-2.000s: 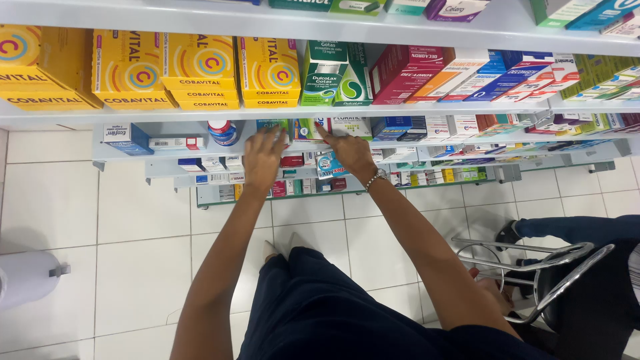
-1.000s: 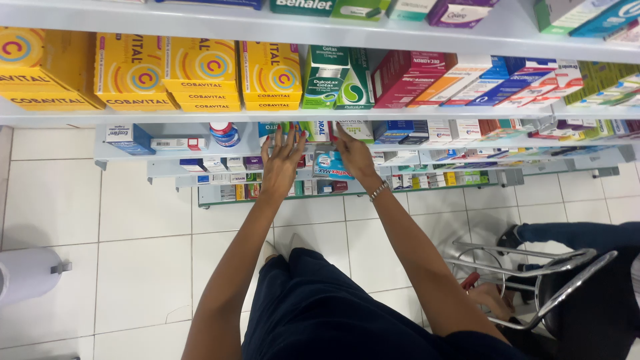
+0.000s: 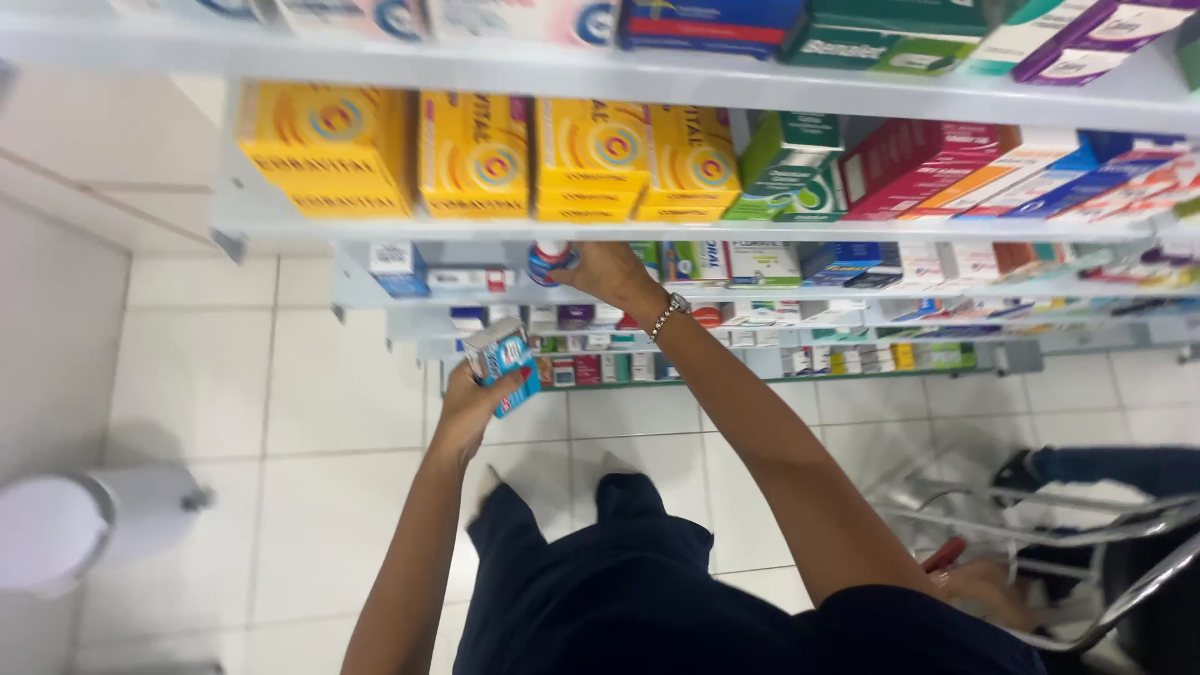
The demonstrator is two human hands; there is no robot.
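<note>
My left hand (image 3: 475,405) holds a light blue medicine box (image 3: 506,361) with a grey end, out in front of the lower shelves. At the shelf under the yellow boxes, my right hand (image 3: 609,274) reaches in with its fingers at a small blue bottle with a white cap (image 3: 549,262); how firmly they close on it is partly hidden. Left of the bottle lie a flat white and red box (image 3: 469,279) and a blue and white box (image 3: 397,269). Green and white boxes (image 3: 695,262) stand right of my right hand.
Yellow vitamin boxes (image 3: 475,155) fill the shelf above, whose front edge (image 3: 562,232) overhangs my right hand. A grey bin (image 3: 103,525) stands on the floor at left. Another person's hand (image 3: 984,591) and a metal-framed chair (image 3: 1125,614) are at lower right.
My left hand has moved left and down, away from the shelf, and now holds the light blue box, which was near both hands before. My right hand has moved left to the bottle. The view has shifted.
</note>
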